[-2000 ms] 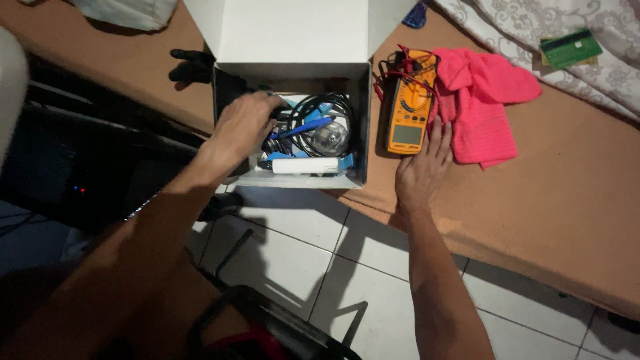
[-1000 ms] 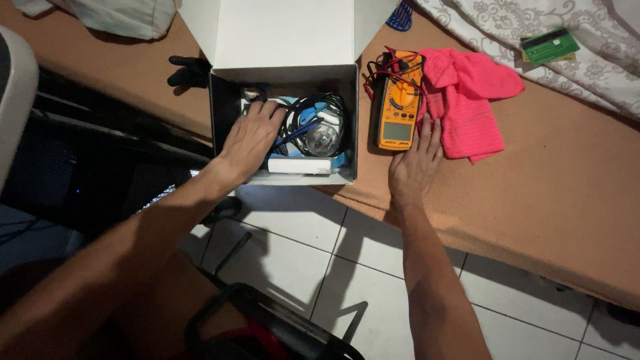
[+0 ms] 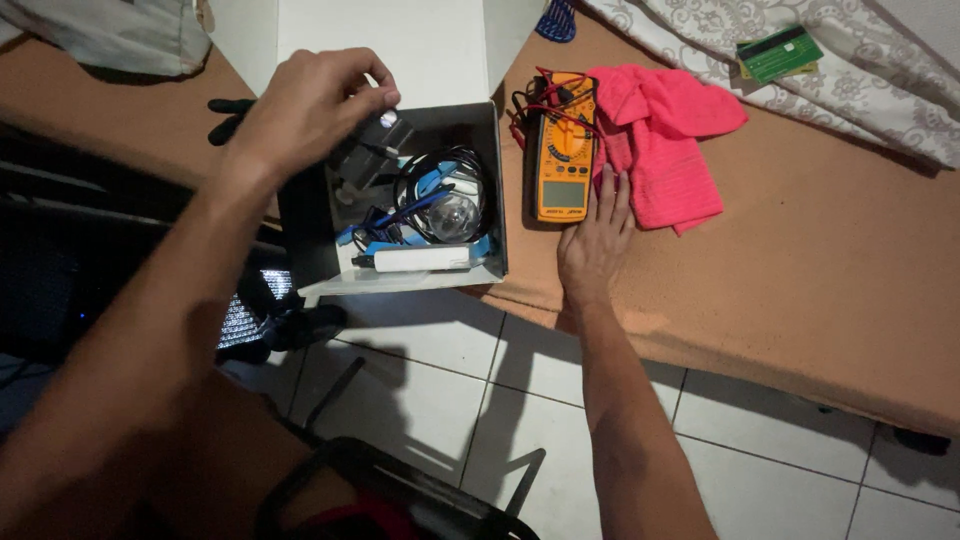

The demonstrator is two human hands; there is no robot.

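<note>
My left hand [image 3: 319, 101] is above the back left of an open cardboard box [image 3: 401, 283], thumb and fingertips close together. A dark block-like object [image 3: 364, 163] is just below the fingertips; whether I grip it is unclear. In the box are a coiled black cable [image 3: 486, 187], a clear round plastic piece [image 3: 453, 217], a blue pen-like item [image 3: 420, 206] and a white cylindrical item [image 3: 421, 259]. My right hand [image 3: 600, 244] rests flat on the brown cloth, fingertips between an orange digital multimeter [image 3: 564, 196] with red and black leads and a pink cloth [image 3: 679, 165].
A black glove-like item [image 3: 229, 120] lies left of the box, below a pale fabric bag [image 3: 135, 34]. Green card [image 3: 780, 54] lies on patterned fabric [image 3: 862, 90] at the upper right. A blue mesh item [image 3: 556, 21] is behind the multimeter. Black chair frame [image 3: 390, 480] stands below.
My left hand has risen from inside the box to above its back left side. The dark block-like object now shows below it. My right hand stays beside the multimeter.
</note>
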